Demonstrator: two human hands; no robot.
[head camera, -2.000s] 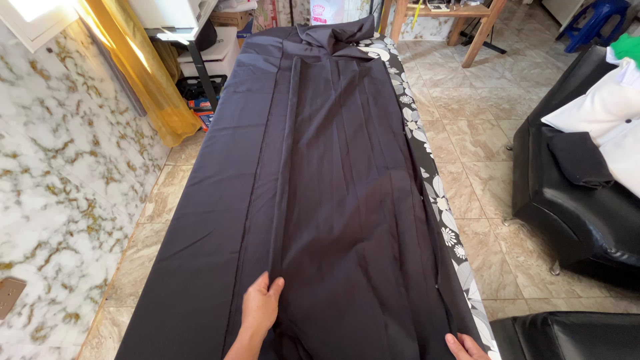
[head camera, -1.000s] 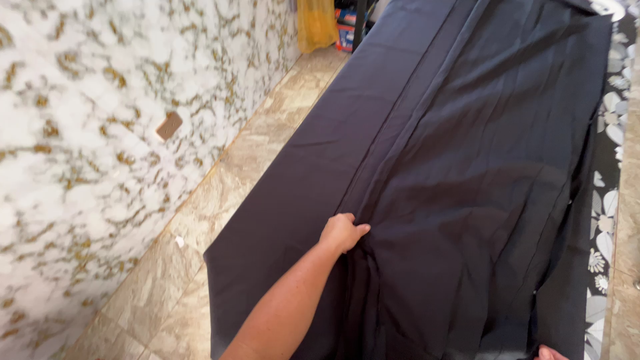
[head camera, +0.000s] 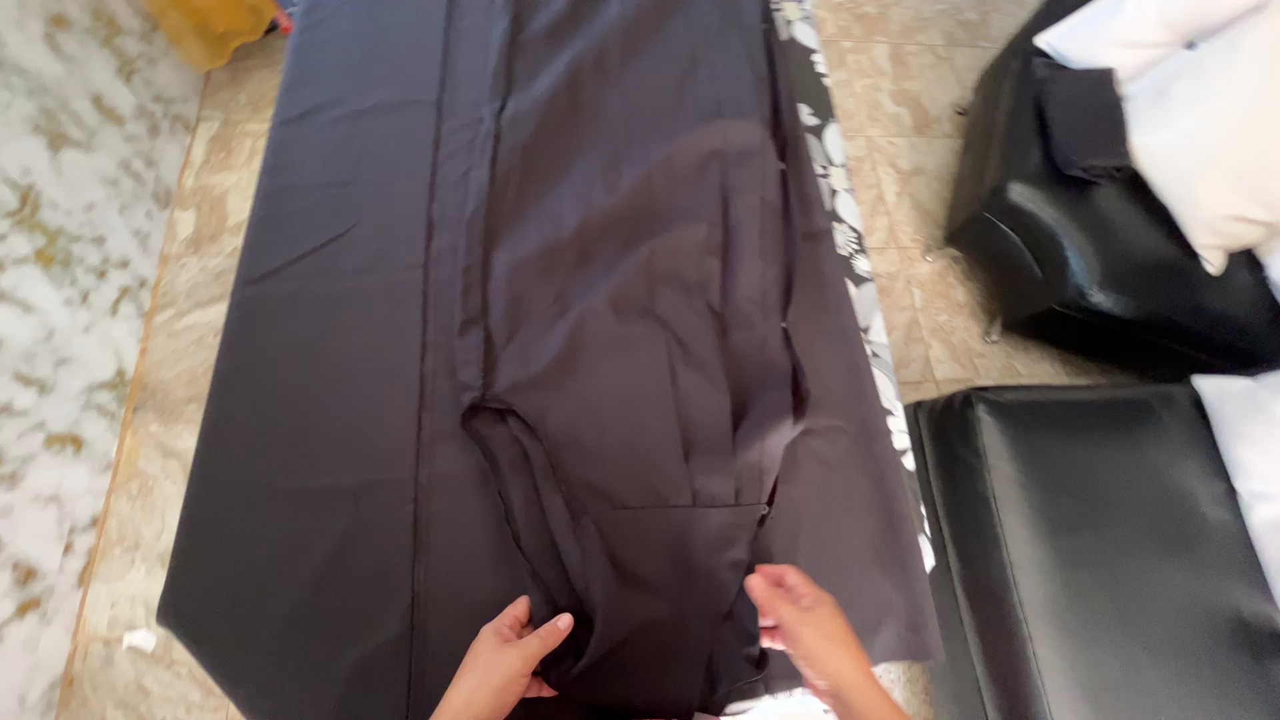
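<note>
A dark garment (head camera: 620, 300) lies lengthwise over a larger dark cloth (head camera: 320, 330) on a table with a black and white floral cover (head camera: 850, 240). Near the bottom, my left hand (head camera: 512, 655) is at the edge of a curved opening in the garment, thumb and fingers apart around a fold; how firmly it holds the fabric cannot be told. My right hand (head camera: 805, 630) is over the garment's right edge, its fingers curled together near the cloth, slightly blurred. A seam runs across the garment just above both hands, with a small pale spot at its right end.
A black leather-like sofa (head camera: 1060, 270) with white cushions (head camera: 1200, 130) and a dark folded cloth (head camera: 1085, 120) stands right. Below it is a black padded seat (head camera: 1100, 540). Tiled floor (head camera: 900, 90) and a marble-patterned wall (head camera: 80, 300) flank the table; a yellow curtain (head camera: 215, 25) hangs upper left.
My left hand has moved from the long fold down to the garment's curved opening. My right hand has come in from the table's right edge. The view has shifted strongly.
</note>
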